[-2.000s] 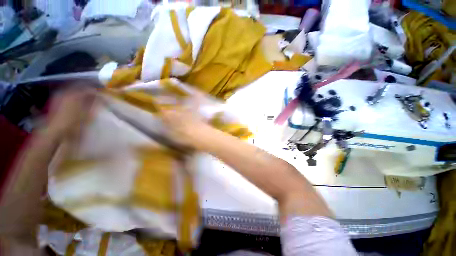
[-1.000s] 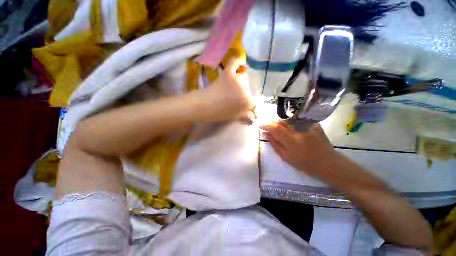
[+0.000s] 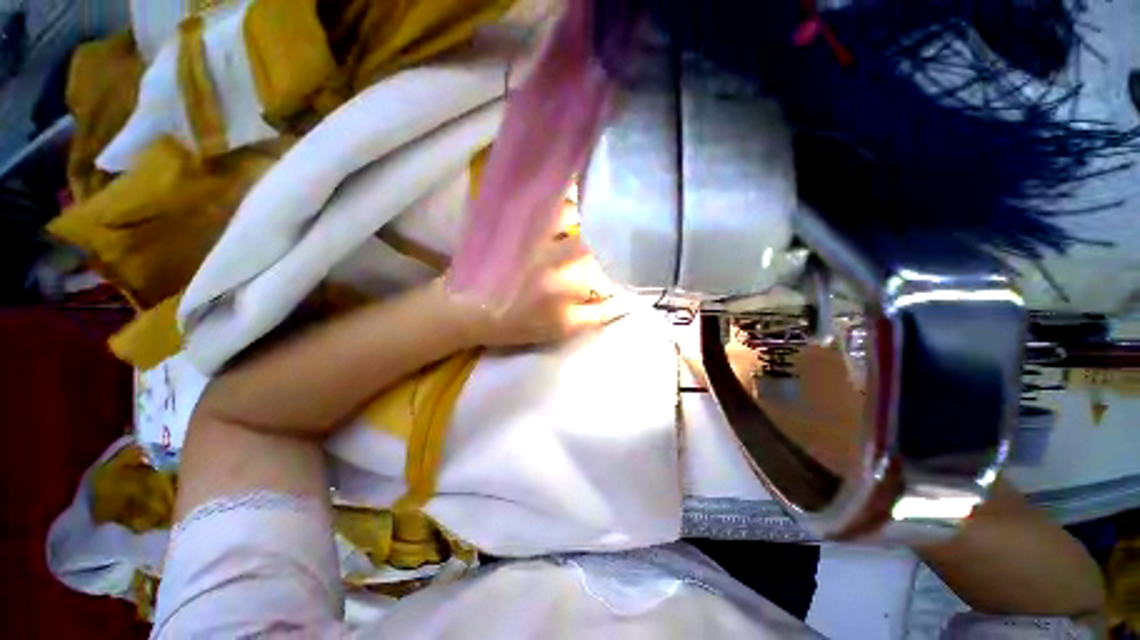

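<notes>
The white fabric [image 3: 563,438] with mustard-yellow strips [image 3: 431,431] lies under the sewing machine head [image 3: 688,175] and hangs over the table's front edge. My left hand [image 3: 544,300] lies on the cloth just left of the bright needle area, partly behind the pink cloth strip [image 3: 525,175]; its fingers are washed out by glare. My right hand [image 3: 800,388] is right of the needle area, seen through and mostly hidden by the chrome guard [image 3: 956,388]; its fingertips and any hold are unclear. The needle and presser foot are lost in the glare.
Dark blue frayed threads [image 3: 925,138] hang over the machine at upper right. More yellow-and-white cloth [image 3: 163,200] is piled at upper left and lower left. A grey ruler-like strip [image 3: 744,519] edges the table. Dark red cloth [image 3: 56,475] is at far left.
The view has moved closer to the machine head. The chrome guard now covers most of my right hand. My left hand stays on the cloth, now partly behind the pink strip.
</notes>
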